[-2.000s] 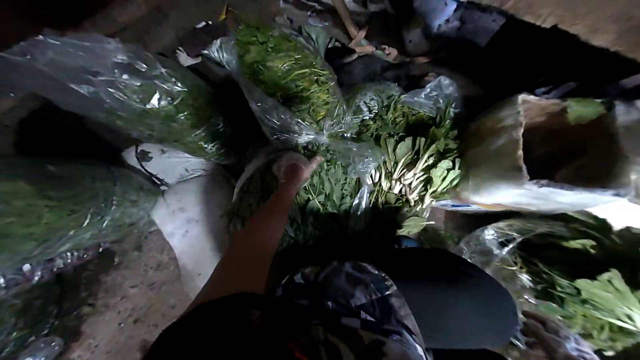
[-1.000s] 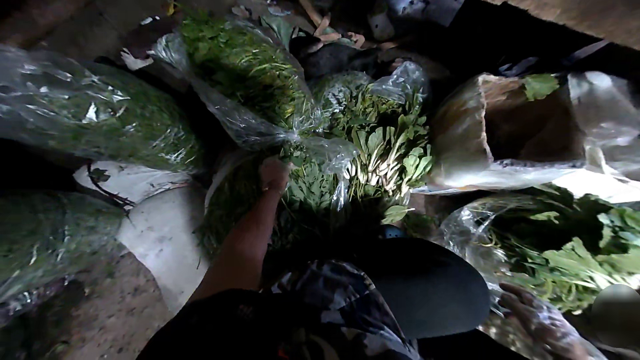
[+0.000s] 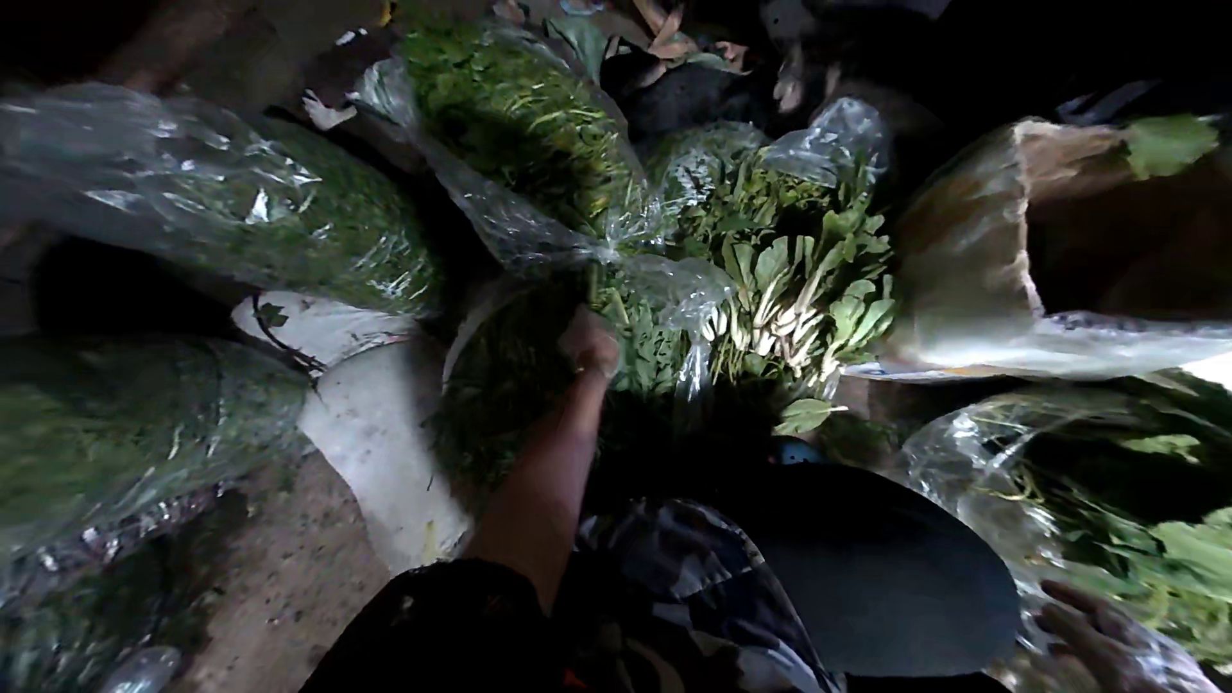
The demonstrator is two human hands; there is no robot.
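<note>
My left hand (image 3: 589, 345) reaches forward at the centre, its fingers curled and blurred, among leafy greens (image 3: 650, 356) and just below the gathered neck of a clear plastic bag of greens (image 3: 520, 115). Whether it grips anything is unclear. To its right lie bunches of greens with pale stems (image 3: 789, 322), partly under clear plastic. At the lower right edge, my right hand (image 3: 1092, 630) is beside an open clear plastic bag of leafy greens (image 3: 991, 438); its fingers look slightly apart, and shadow and plastic obscure its hold.
Filled plastic bags of greens (image 3: 318, 212) (image 3: 144, 423) line the left side, beside a white sack (image 3: 380, 443) on a dirt floor (image 3: 289, 568). An open-topped container (image 3: 953, 260) with a leaf on its rim stands at right. Dry leaves (image 3: 669, 38) lie at the back.
My left hand stays near the bag's neck, its fingers now curled more closely. The view has shifted somewhat, and more of my right hand shows than two seconds ago.
</note>
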